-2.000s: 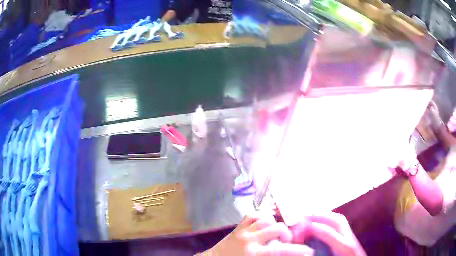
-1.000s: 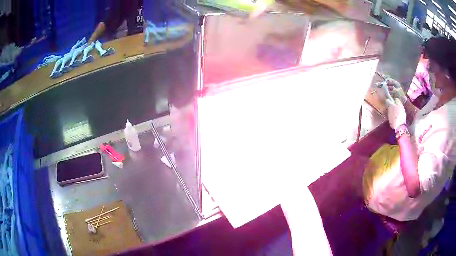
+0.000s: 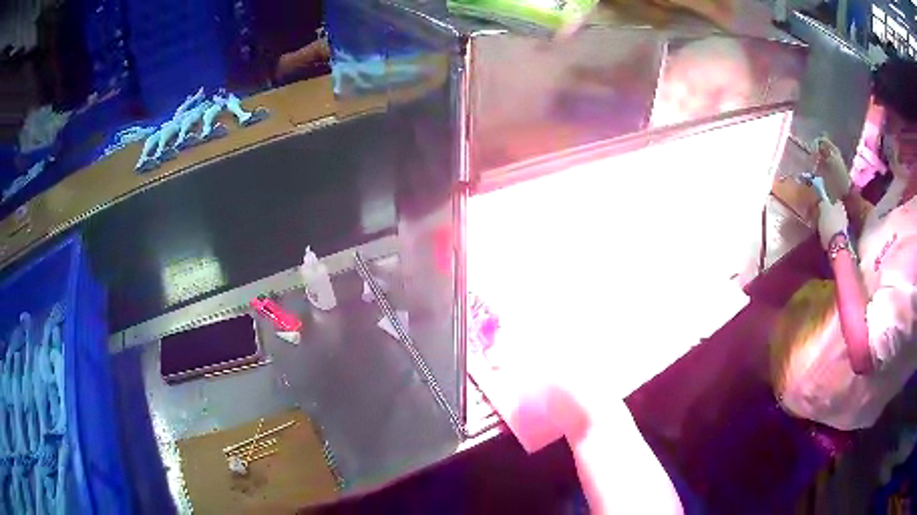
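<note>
My right hand (image 3: 548, 410) is washed out by glare at the lower left corner of the large white panel (image 3: 613, 241). Its forearm rises from the bottom edge. Its fingers and anything in them cannot be made out. My left hand is not in view. On the steel bench, a tan cardboard mat (image 3: 292, 473) bears several thin sticks (image 3: 259, 441) and a tiny white cup (image 3: 237, 466). A white nozzle bottle (image 3: 318, 280) stands near the back, beside a red-handled knife (image 3: 277, 316). A black phone (image 3: 209, 347) lies left of them.
A blue bin (image 3: 85, 372) with rows of pale blue legs (image 3: 32, 402) is at left. More legs (image 3: 201, 126) lie on the ledge beyond the dark green belt (image 3: 251, 216). A metal-edged divider (image 3: 463, 241) stands mid-view. A gloved person (image 3: 855, 292) works at right.
The view has turned right since two seconds ago, then slightly back left. My two hands were together at the bottom; now only the right one shows, at the panel's corner.
</note>
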